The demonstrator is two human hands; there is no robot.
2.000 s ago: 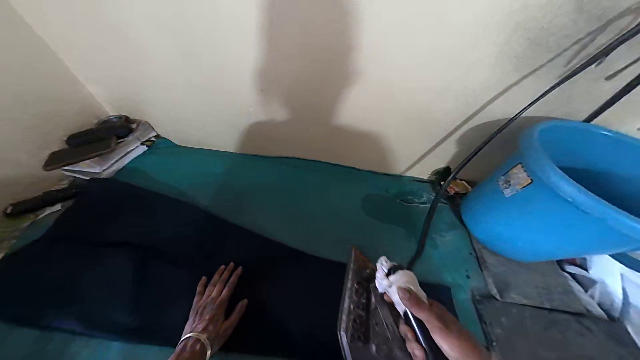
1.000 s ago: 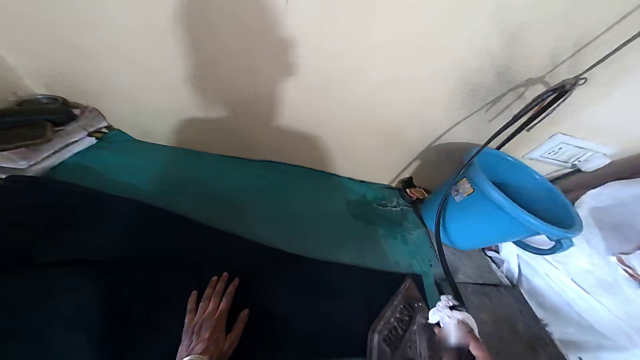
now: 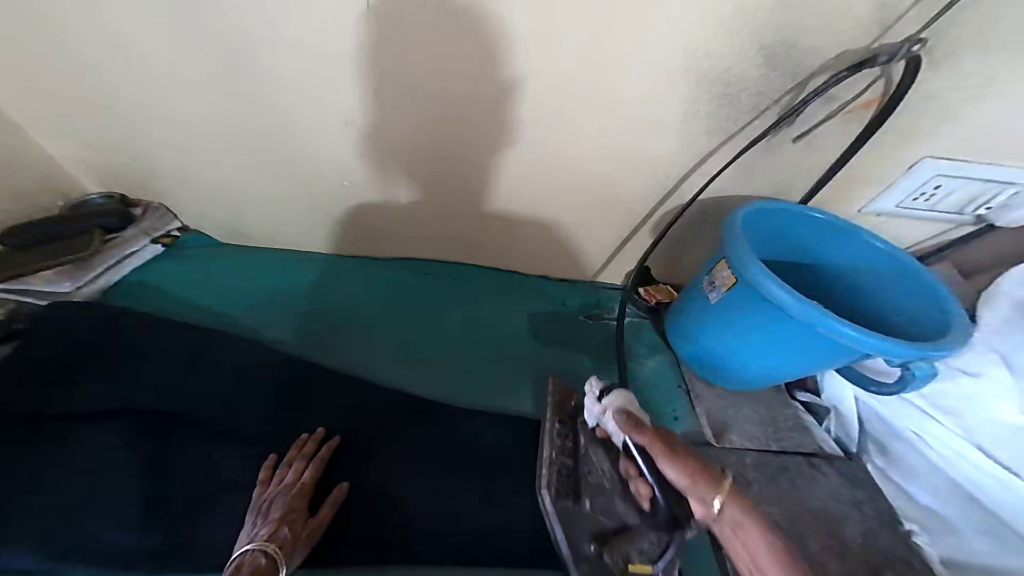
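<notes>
Dark trousers or a similar dark folded cloth (image 3: 144, 448) lie across a green table cover (image 3: 376, 320). My left hand (image 3: 288, 504) rests flat on the dark cloth with its fingers spread, a bangle at the wrist. At the cloth's right end, my right hand (image 3: 656, 464) is closed round the black handle of an old electric iron (image 3: 576, 480). The iron is tilted, standing up on its side or heel; which one I cannot tell. White cloth wraps the front of its handle, where a black cord (image 3: 620, 344) leads up toward the wall.
A blue plastic bucket (image 3: 752, 328) stands at the back right, beside white cloth (image 3: 960, 424). A switch and socket panel (image 3: 944, 192) is on the wall behind. Papers (image 3: 104, 260) with dark objects on top lie at the back left. Grey slabs or boards (image 3: 808, 496) adjoin the green cover.
My left hand stays flat on the dark cloth. My right hand keeps hold of the iron near the cloth's right end. The view has shifted between frames.
</notes>
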